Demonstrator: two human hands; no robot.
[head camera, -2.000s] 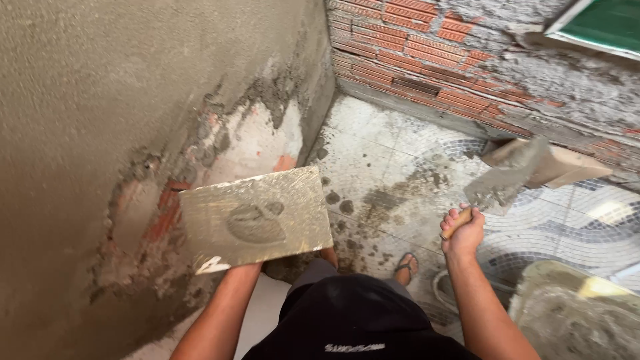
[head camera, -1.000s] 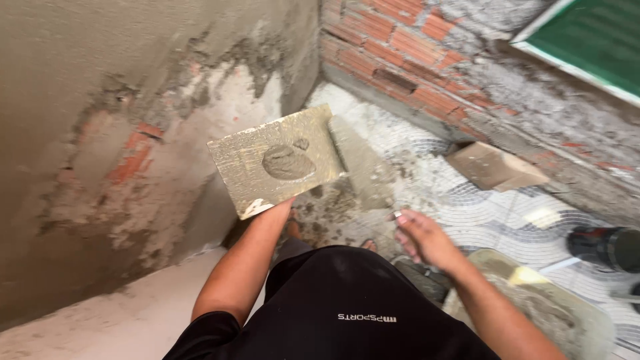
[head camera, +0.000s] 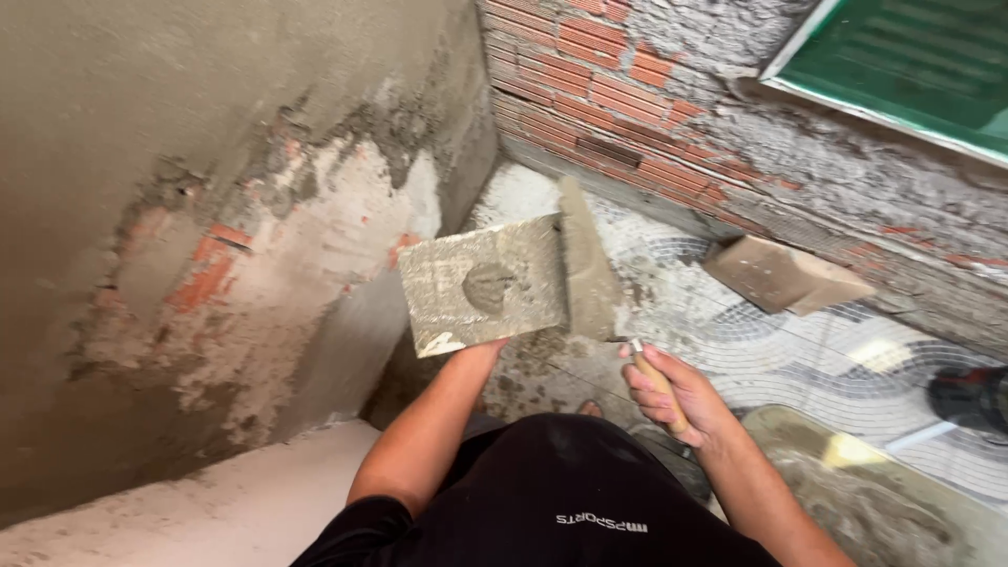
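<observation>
My left hand (head camera: 492, 346), mostly hidden, is under a mortar-smeared plasterer's hawk (head camera: 441, 276) and holds it from below. A small lump of mortar (head camera: 486, 288) lies near the middle of the hawk. My right hand (head camera: 669, 394) grips the wooden handle of a trowel (head camera: 592, 276). The trowel's blade, coated in mortar, is tilted beside the hawk's right edge; whether they touch I cannot tell.
On the left is a partly plastered wall (head camera: 260, 299) with a bare rough patch. Exposed brick (head camera: 591, 79) and a green window (head camera: 906, 71) are ahead. A cardboard piece (head camera: 780, 276), a black container (head camera: 972, 398) and a mortar tub (head camera: 866, 504) stand on the patterned floor.
The trowel was out to the right, away from the hawk, two seconds ago; now its blade is at the hawk's right edge.
</observation>
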